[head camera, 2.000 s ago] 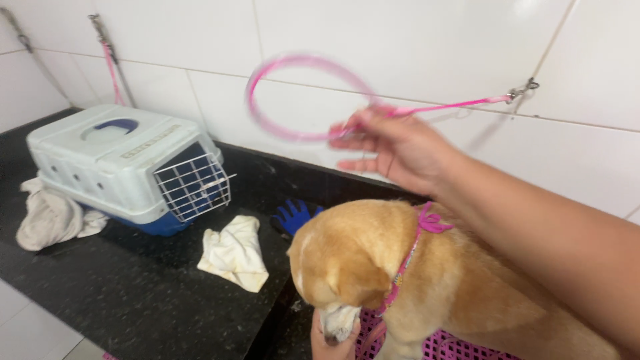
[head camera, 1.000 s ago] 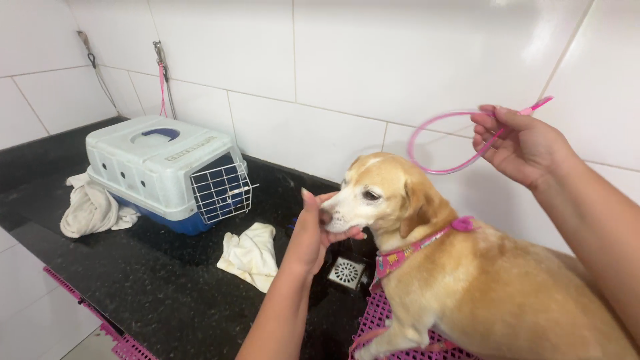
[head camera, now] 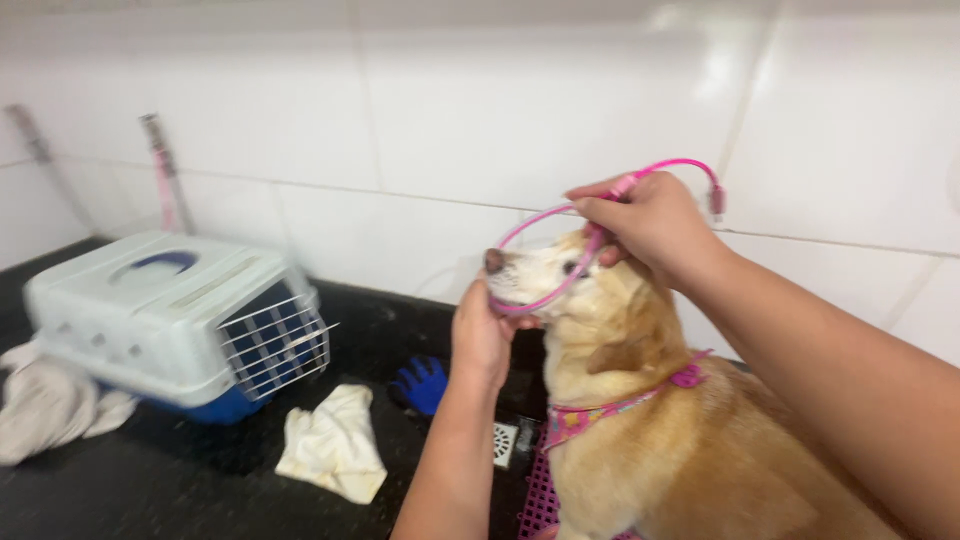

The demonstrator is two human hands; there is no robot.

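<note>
A tan dog (head camera: 660, 420) with a white muzzle wears a pink patterned bandana (head camera: 581, 424) around its neck. My right hand (head camera: 645, 217) grips a pink loop lead (head camera: 536, 304) beside the dog's head, and the loop hangs around the muzzle, its lower edge crossing in front of it. The lead's short end curves up past my wrist. Under the dog's chin, my left hand (head camera: 484, 322) supports the muzzle; its fingers are partly hidden behind the jaw.
A pet carrier (head camera: 161, 315) with its wire door ajar stands on the black counter at left, a beige cloth (head camera: 49, 409) beside it. Nearer are a cream cloth (head camera: 334, 442), a blue rubber-like glove (head camera: 421, 386), a drain grate (head camera: 504, 444) and a pink perforated mat (head camera: 540, 487).
The loop has come from above the dog's back to around its muzzle, carried by my right hand. My left hand stays at the chin while the dog's head is raised.
</note>
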